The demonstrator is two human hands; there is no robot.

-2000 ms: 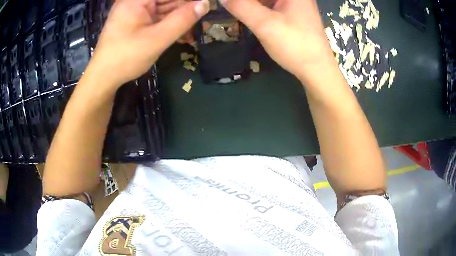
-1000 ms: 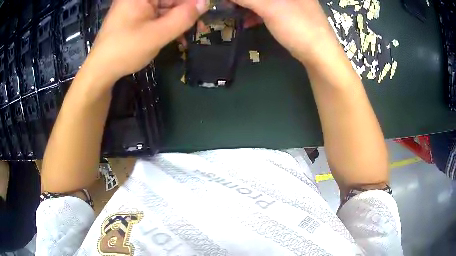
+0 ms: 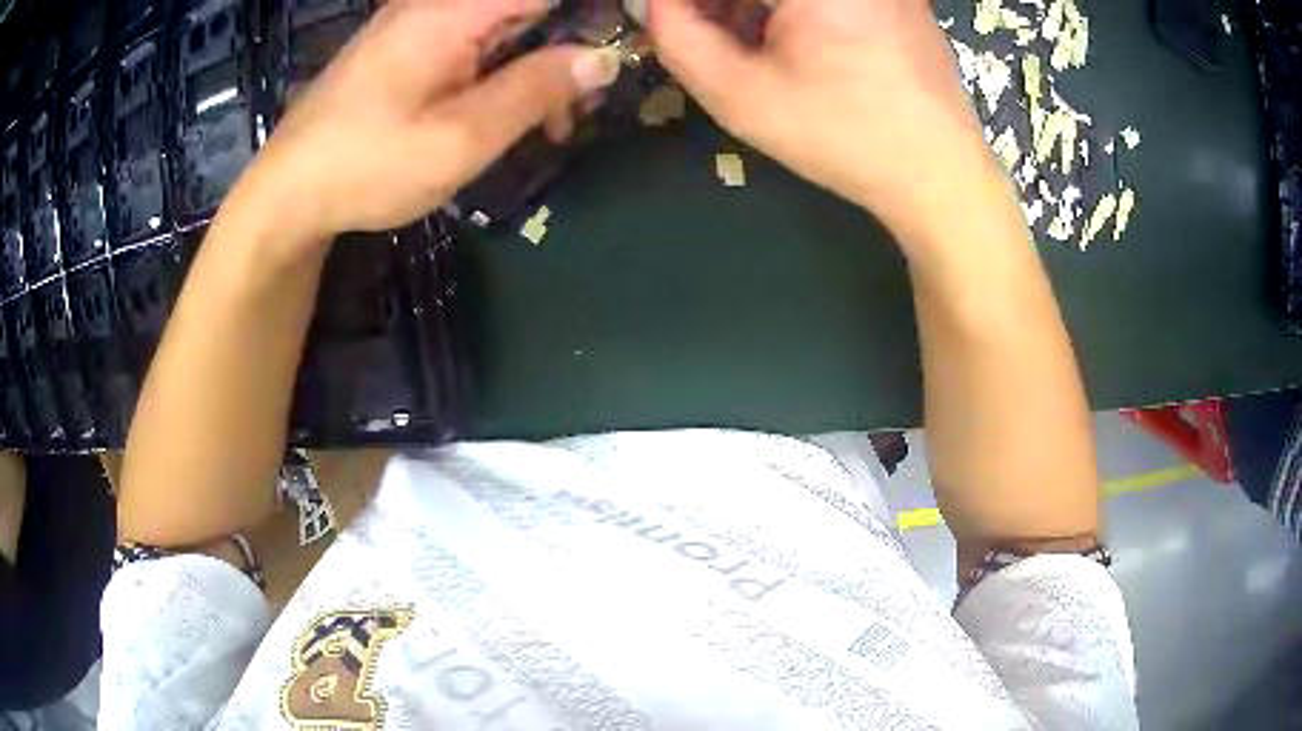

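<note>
A black phone housing (image 3: 526,169) is tilted under my left hand (image 3: 429,107), its lower end pointing down and left; the hand covers most of it. My left hand holds it, with thumb and fingers near its top end. My right hand (image 3: 793,86) is beside it at the top edge, fingertips close to the left thumb; whether they grip anything is hidden. Cream-yellow square pieces (image 3: 731,170) lie on the dark green mat (image 3: 685,329) below and between the hands.
A black shiny tray (image 3: 374,364) with phone-sized pockets fills the left side, partly under my left forearm. Narrow cream and white strips (image 3: 1057,136) lie scattered at right. A dark flat item (image 3: 1188,32) is at upper right. Another black tray (image 3: 1285,214) is at the far right edge.
The housing stood nearly upright between the hands; it has now swung left and tilted under my left hand. More cream pieces show where it was.
</note>
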